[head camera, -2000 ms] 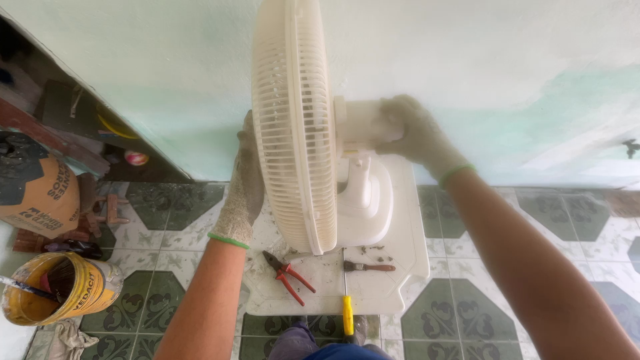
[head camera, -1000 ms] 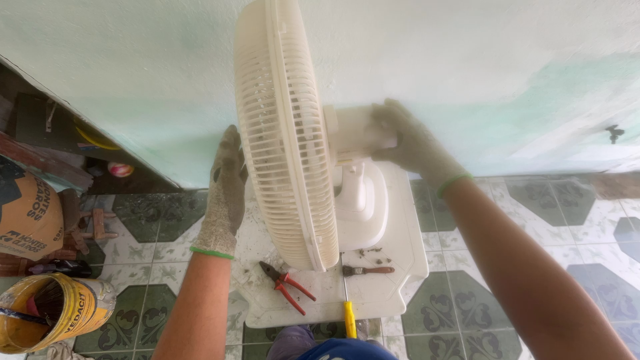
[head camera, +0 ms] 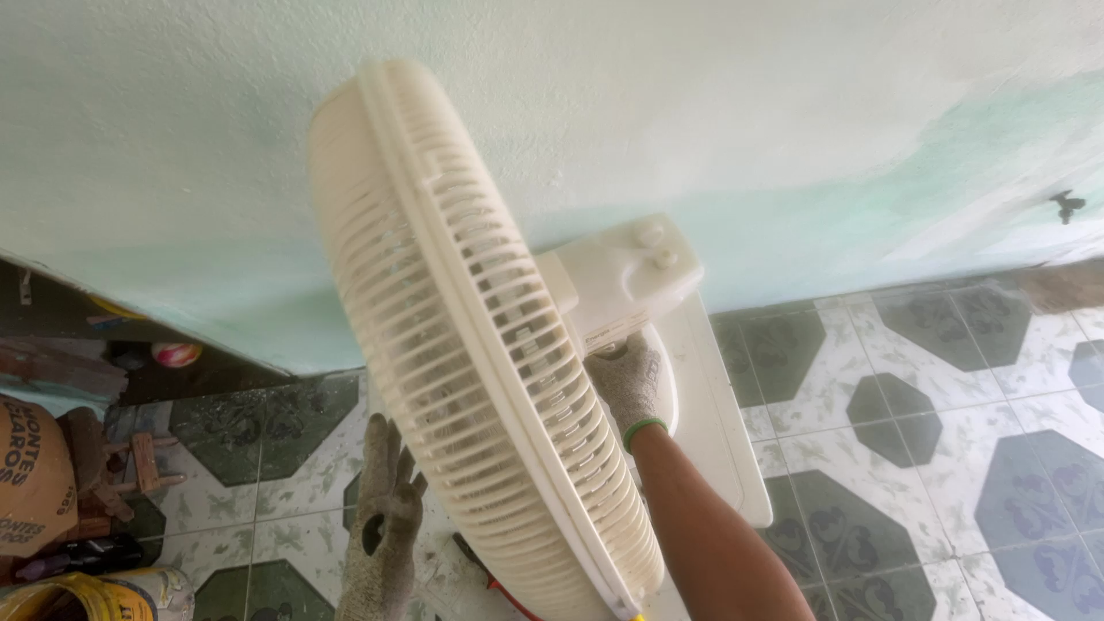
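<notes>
A cream plastic electric fan stands upright on a white plastic table, its round grille seen edge-on and its motor housing to the right. My right hand, in a grey knit glove with a green cuff, grips the fan's neck just below the housing; its fingertips are partly hidden. My left hand, gloved too, is beside the lower left of the grille, fingers apart and holding nothing. Red-handled pliers lie on the table, mostly hidden behind the grille.
A painted wall rises behind the table, with a small tap at right. On the tiled floor at left are a yellow bucket, a brown printed sack and wood pieces. A small ball lies farther back.
My right hand has moved from the back of the motor housing down to the neck. The fan's grille now leans and the housing points up to the right. My left hand is lower beside the grille.
</notes>
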